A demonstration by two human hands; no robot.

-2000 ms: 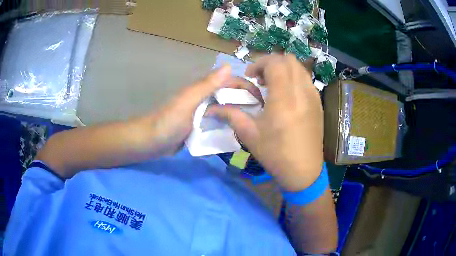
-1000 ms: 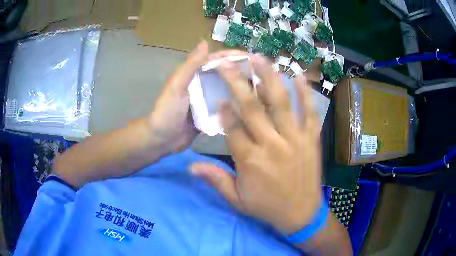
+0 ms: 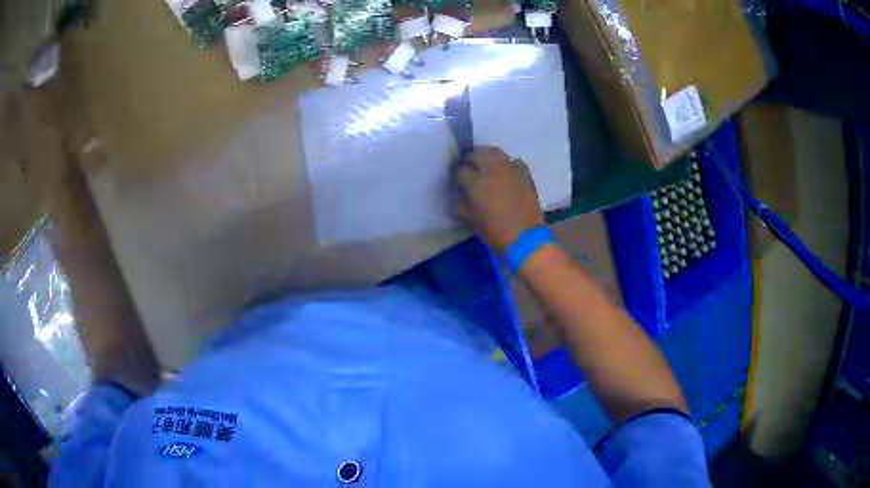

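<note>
A large glossy white-grey sheet (image 3: pixel 382 162) lies flat on the bench, with a narrow dark strip (image 3: pixel 460 119) near its middle. My right hand (image 3: pixel 496 195) is on the sheet at the near end of the strip. Its fingers are bent and close together; whether they pinch the sheet's material is hidden. My left forearm (image 3: pixel 100 286) reaches away along the left side. My left hand is too blurred to make out, and what it holds cannot be told. The white housing does not show clearly in either hand.
White housings, plugs and green boards (image 3: pixel 286 48) lie along the far side. A film-wrapped carton (image 3: pixel 668 57) stands at the far right. A blue bin (image 3: pixel 715 276) with rows of small pale parts is below the bench edge. Clear-bagged sheets (image 3: pixel 43 324) are at the left. A blue hose (image 3: pixel 763 214) runs at the right.
The view has shifted. My hands have moved apart from around the white housing: the right is down on the sheet, and the left arm is stretched away to the left.
</note>
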